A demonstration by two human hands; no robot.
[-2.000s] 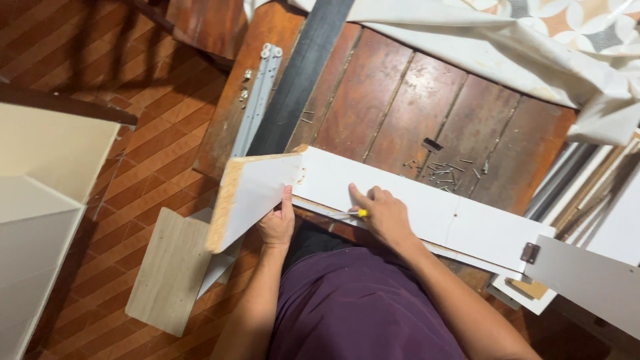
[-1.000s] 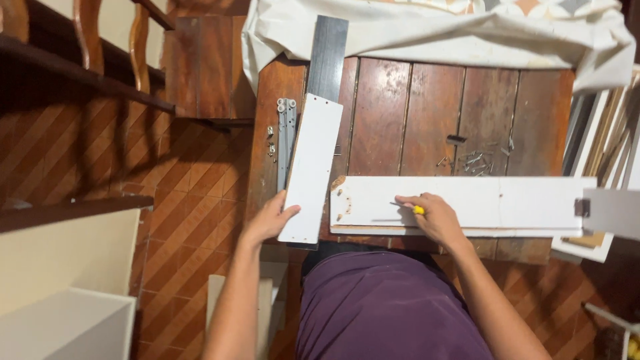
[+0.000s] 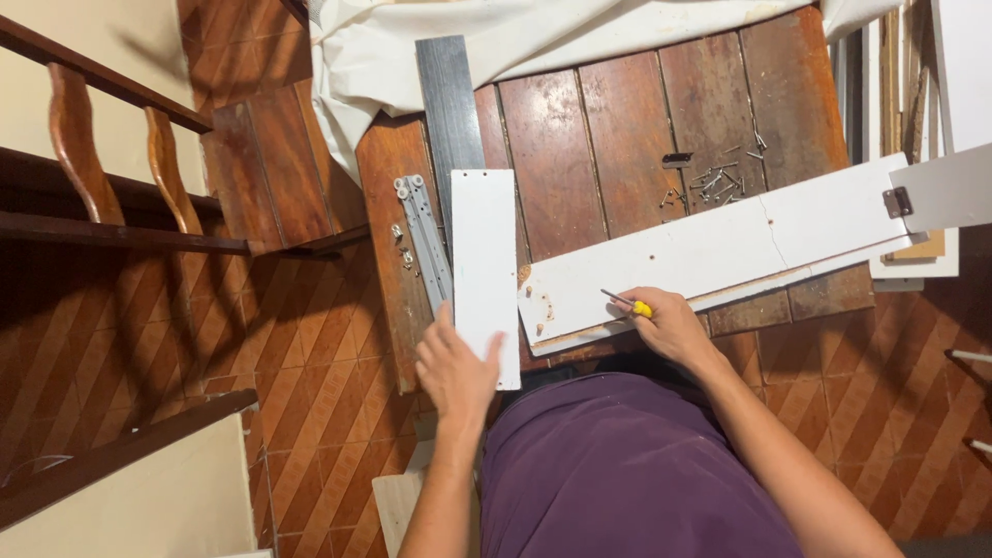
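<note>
A short white board lies on the left part of the wooden table, overlapping a dark wood-grain board. My left hand rests on its lower left edge, fingers spread. My right hand is closed around the yellow handle of a screwdriver, its shaft pointing left over a long white panel. This panel lies at a slant, with wooden dowels and a chipped corner at its left end. A dark hinge joins its right end to another white panel.
Metal drawer slides lie left of the short board, small fittings beside them. Loose screws and a dark hinge are on the wooden table. White cloth covers its far edge. More boards stand at right.
The short white board, earlier held up at the long panel's left end, now lies flat over the dark board. My left hand has moved with it. The long panel has turned to a slant.
</note>
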